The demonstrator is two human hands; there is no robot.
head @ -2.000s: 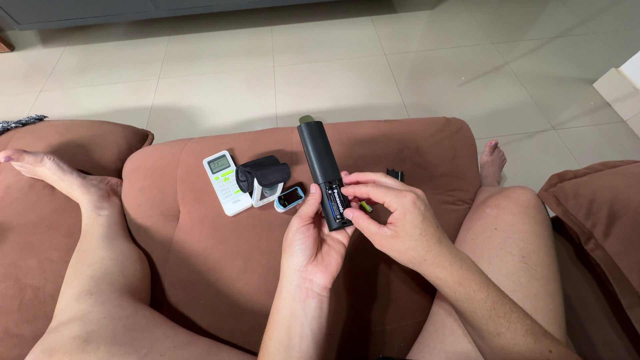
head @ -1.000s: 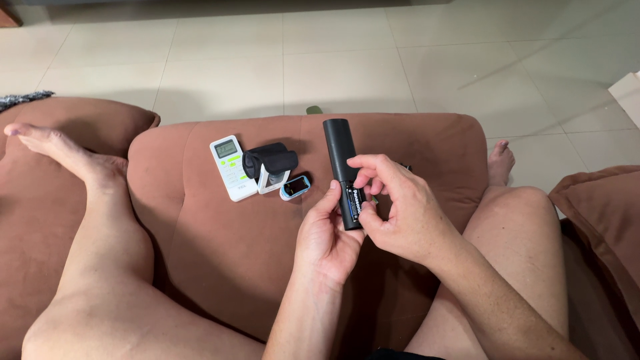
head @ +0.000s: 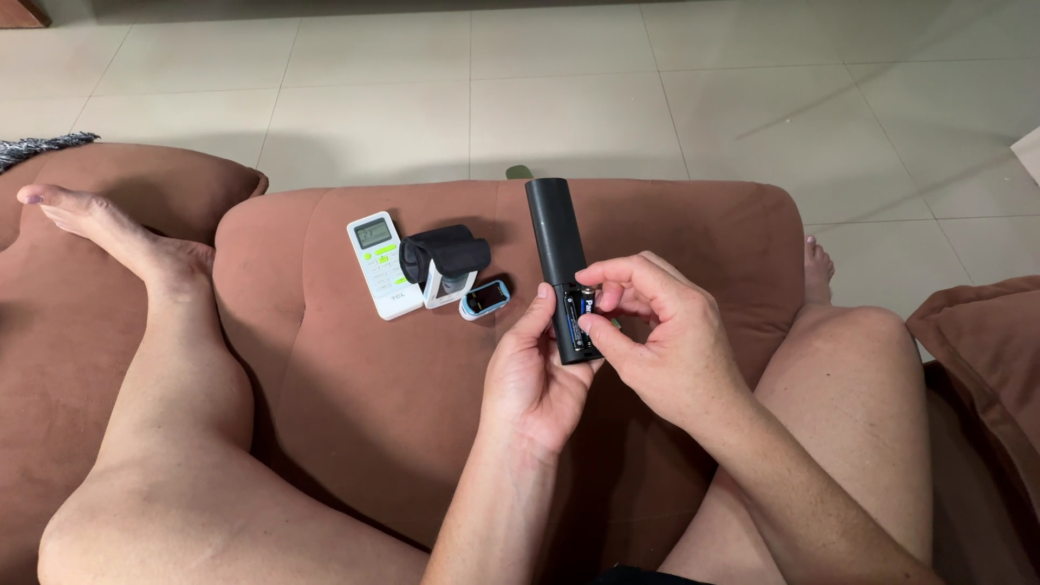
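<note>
My left hand (head: pixel 536 374) holds a black remote control (head: pixel 555 231) upright, back side up, with its battery compartment uncovered at the lower end. One battery (head: pixel 574 323) lies in the compartment. My right hand (head: pixel 670 333) pinches a second battery (head: pixel 587 302) between thumb and index finger at the compartment's right side, its upper end raised a little. To the left of the remote, on the brown cushion, are a blue and white fingertip pulse oximeter (head: pixel 486 300), a white device with a black cuff (head: pixel 445 252) and a white air conditioner remote (head: pixel 385 272).
The brown upholstered seat (head: pixel 390 390) spreads between my legs. A small green object (head: pixel 518 172) shows at its far edge, and something green is partly hidden behind my right hand. Brown cushions (head: pixel 991 349) are at both sides. Pale floor tiles (head: pixel 561 114) lie beyond.
The battery at the right side of the compartment now stands partly raised between my right fingers. My left hand still holds the black remote.
</note>
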